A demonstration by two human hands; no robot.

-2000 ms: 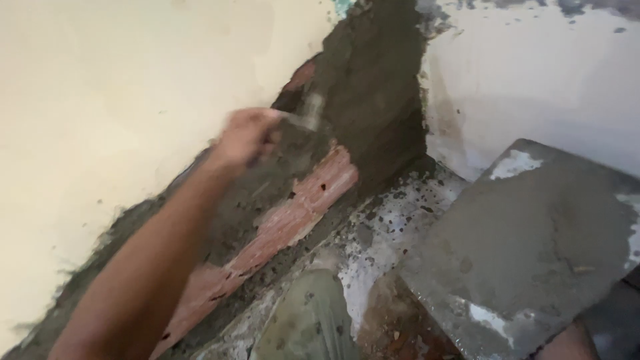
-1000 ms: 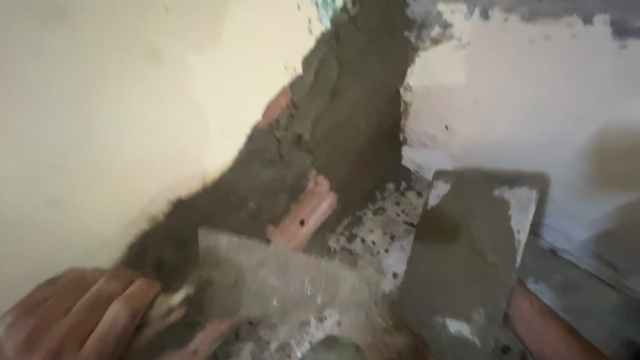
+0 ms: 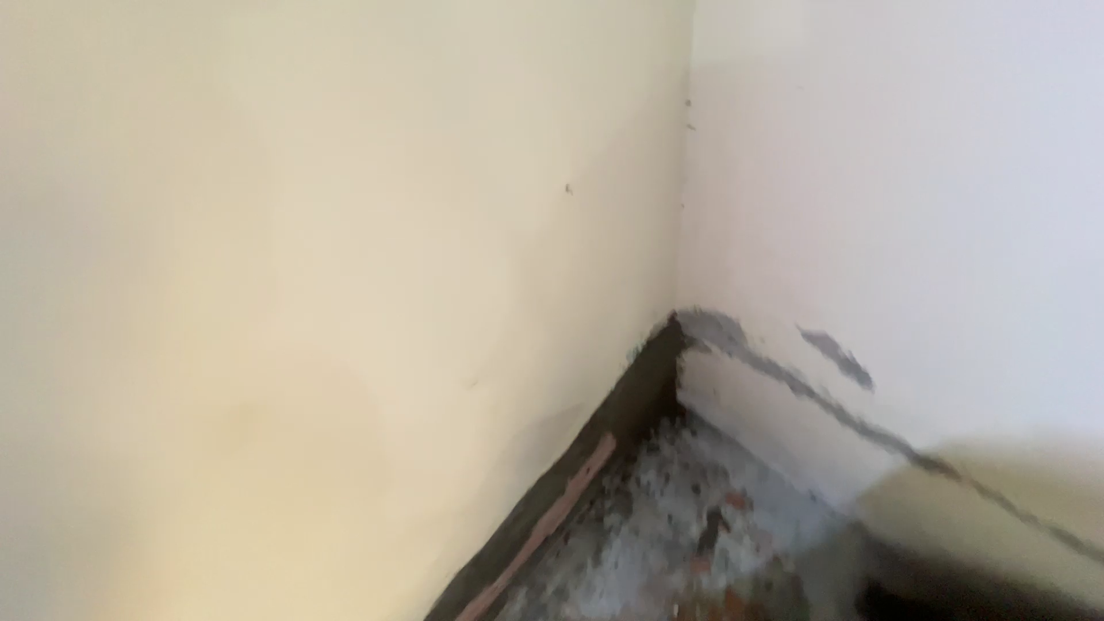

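Observation:
Neither my left hand nor my right hand shows in the head view, and no tool is visible. A band of dark mortar [image 3: 517,526] runs along the foot of the cream wall [image 3: 345,259] up to the corner. Within that band lies a strip of exposed reddish brick or clay [image 3: 552,516]. The picture is blurred, so the mortar's surface detail cannot be told.
To the right stands a pale wall [image 3: 862,216] with a thin dark line of mortar [image 3: 845,418] and a grey smear [image 3: 837,355] above it. The floor [image 3: 638,535] is spattered with mortar and reddish bits. Dark shadow covers the lower right.
The view has swung up and away to the wall corner. The hand at lower left, the wide blade by it and the mortar-covered board have left the frame.

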